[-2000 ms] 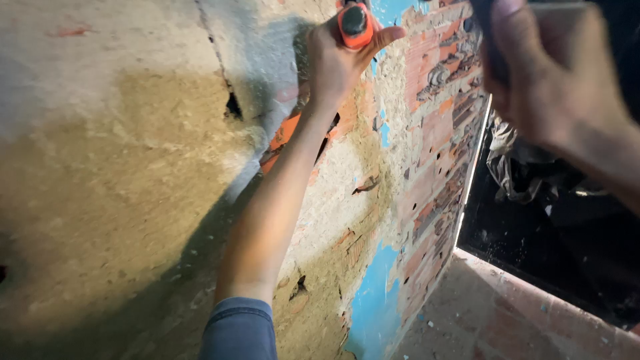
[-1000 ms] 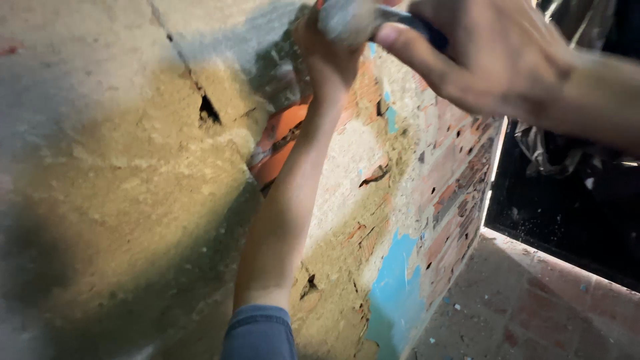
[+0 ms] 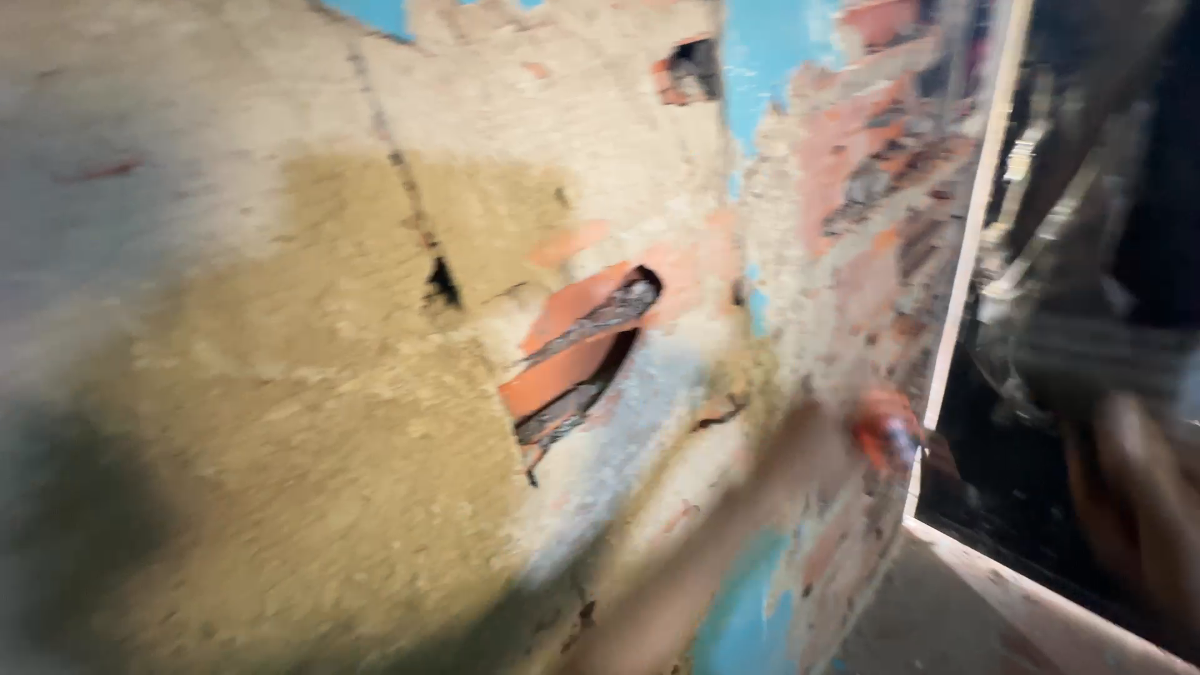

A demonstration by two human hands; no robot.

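My left hand (image 3: 830, 422), badly blurred, is closed around an orange tool (image 3: 884, 429) whose end faces me. Its other end is hidden. The hand is in front of the rough brick wall (image 3: 848, 291), near the pale vertical edge at the right. At the far right, my right hand (image 3: 1134, 469) grips a hammer (image 3: 1097, 366), also smeared by motion and seen against the dark area. Left of my hands, broken hollow orange brick (image 3: 567, 366) shows in a slanted opening in the plastered wall (image 3: 328, 375).
A thin crack with a small dark hole (image 3: 441, 281) runs down the plaster. Higher up is a squarish hole (image 3: 692, 73). Blue paint patches (image 3: 750, 609) remain near the corner. A pale edge (image 3: 966, 234) borders the dark area, above a dusty floor or ledge (image 3: 909, 600).
My left hand and the orange tool have moved right and down, away from the upper plaster, uncovering the brick opening. My right hand and the hammer have moved to the far right. The view has shifted.
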